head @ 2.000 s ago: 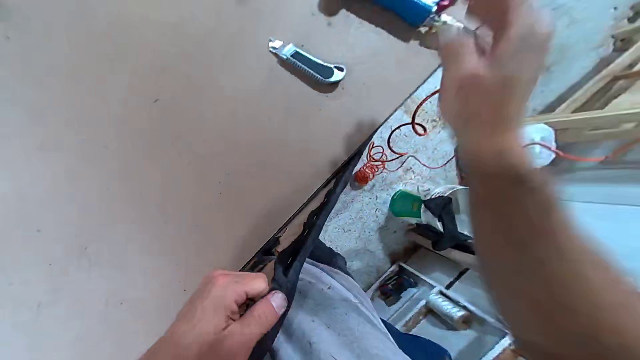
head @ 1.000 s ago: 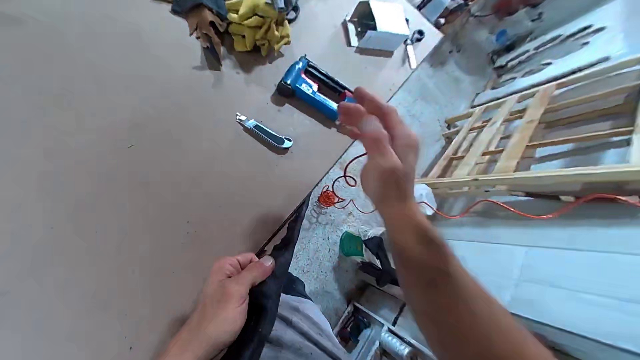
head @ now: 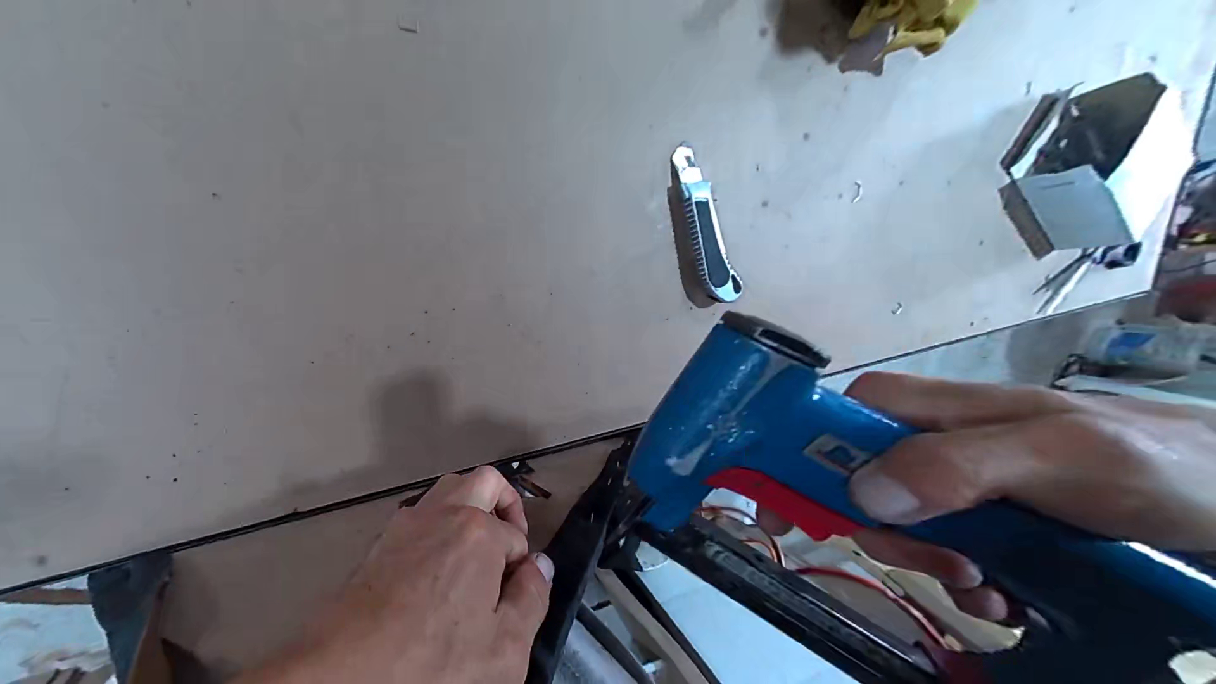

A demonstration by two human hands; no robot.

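My right hand (head: 988, 465) grips a blue pneumatic staple gun (head: 750, 418) with a red trigger. Its nose is low, at black fabric (head: 579, 560) along a board's edge; whether it touches is unclear. My left hand (head: 475, 560), fingers bent together, presses at the board (head: 237, 589) beside that fabric, just below the table edge; what its fingertips pinch is hidden. A snap-off utility knife (head: 708, 233) lies on the tabletop (head: 313, 237), above the staple gun.
An open cardboard box (head: 1083, 180) stands at the table's right end, with yellow work gloves (head: 912, 28) at the top. Loose staples (head: 857, 192) lie scattered. A red air hose (head: 883, 589) passes behind the staple gun. A plastic bottle (head: 1145, 344) is at the far right.
My right hand, empty a second ago, has taken hold of the staple gun that lay on the table, and brought it beside my left hand. The view has shifted closer.
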